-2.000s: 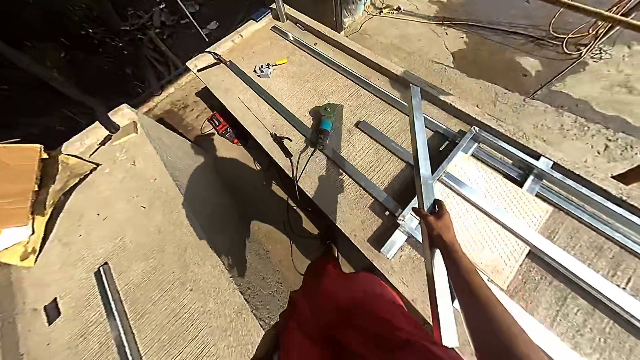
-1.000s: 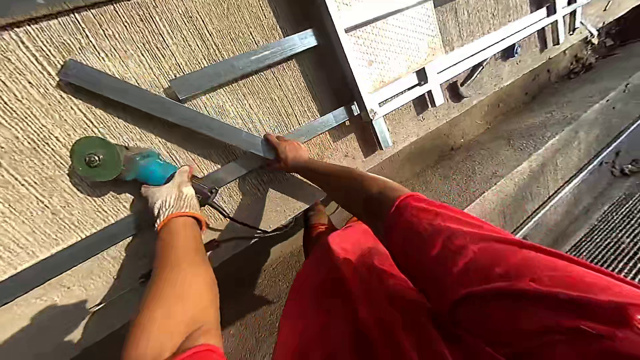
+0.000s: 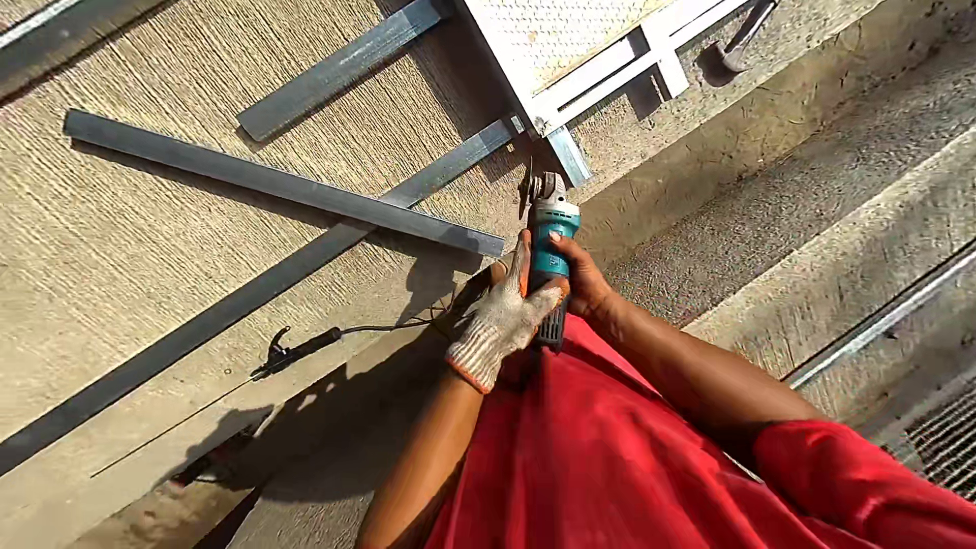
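A teal angle grinder [image 3: 552, 248] points away from me in front of my red shirt, its thin disc [image 3: 526, 188] seen nearly edge-on. My left hand [image 3: 503, 320], in a white knit glove with orange trim, lies against the grinder's left side, its thumb across the body. My bare right hand [image 3: 583, 274] grips the body from the right, thumb on top. Left of the grinder, a loose metal channel [image 3: 290, 183] lies across a longer metal bar [image 3: 267, 282] on the ribbed concrete. A short channel [image 3: 343, 70] lies above them.
A welded metal frame [image 3: 499, 57] with a patterned panel lies at the top. A hammer [image 3: 743, 46] rests right of it. A welding electrode holder [image 3: 293, 354] with a rod lies at lower left, its cable running toward my feet. Concrete ledges and a grating [image 3: 949, 450] are at right.
The grinder has moved from the left, over the concrete, to the front of my body. My right hand has let go of the metal channel, which now lies across the long bar, and holds the grinder.
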